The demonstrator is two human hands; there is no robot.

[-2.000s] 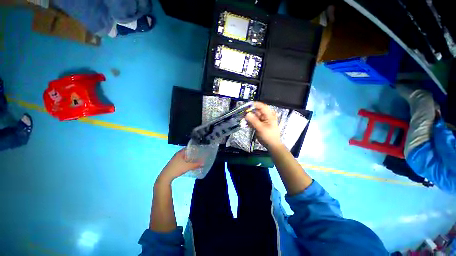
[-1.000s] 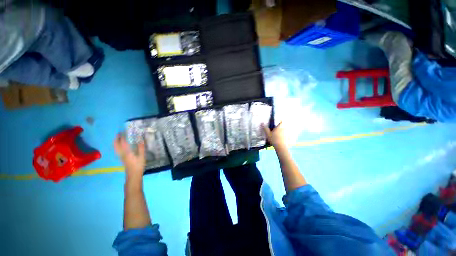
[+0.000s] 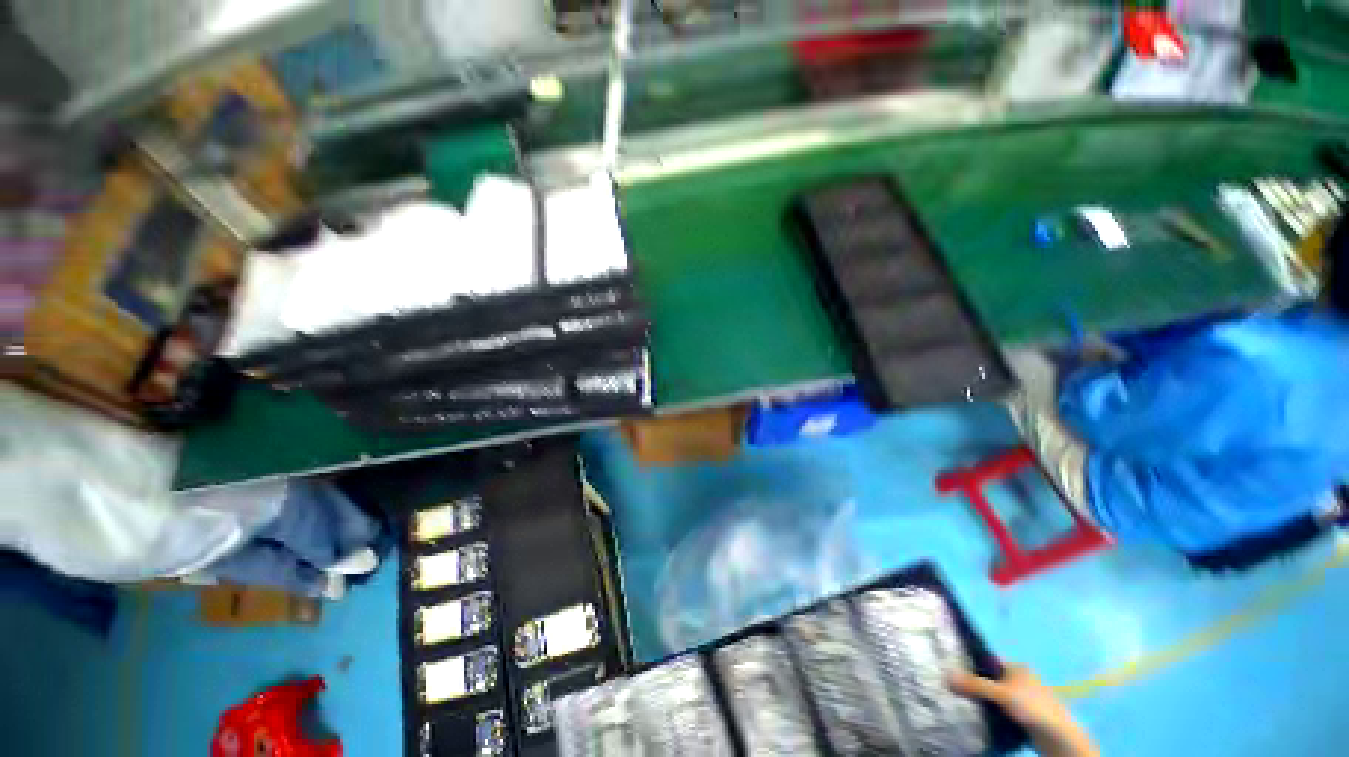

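Note:
A black tray (image 3: 935, 580) with silvery bubble bags (image 3: 763, 692) in its slots lies tilted at the bottom centre. My right hand (image 3: 1021, 704) grips its right end, thumb over the rim. My left hand is out of the picture; the tray's left end is cut off by the lower edge. Below left, another black tray (image 3: 536, 535) holds several bare circuit board assemblies (image 3: 456, 620) in its slots.
A green-topped bench (image 3: 725, 318) crosses the view. On it stand stacked loaded black trays (image 3: 488, 348) at left and an empty-slotted black tray (image 3: 905, 296). People sit at both sides; red stools (image 3: 1021, 510), a blue box (image 3: 811, 417) and a clear plastic bag (image 3: 755, 562) are below.
The view has swung up to the bench. The bagged tray has moved right and away from my lap, uncovering more boards. My left hand has left the picture.

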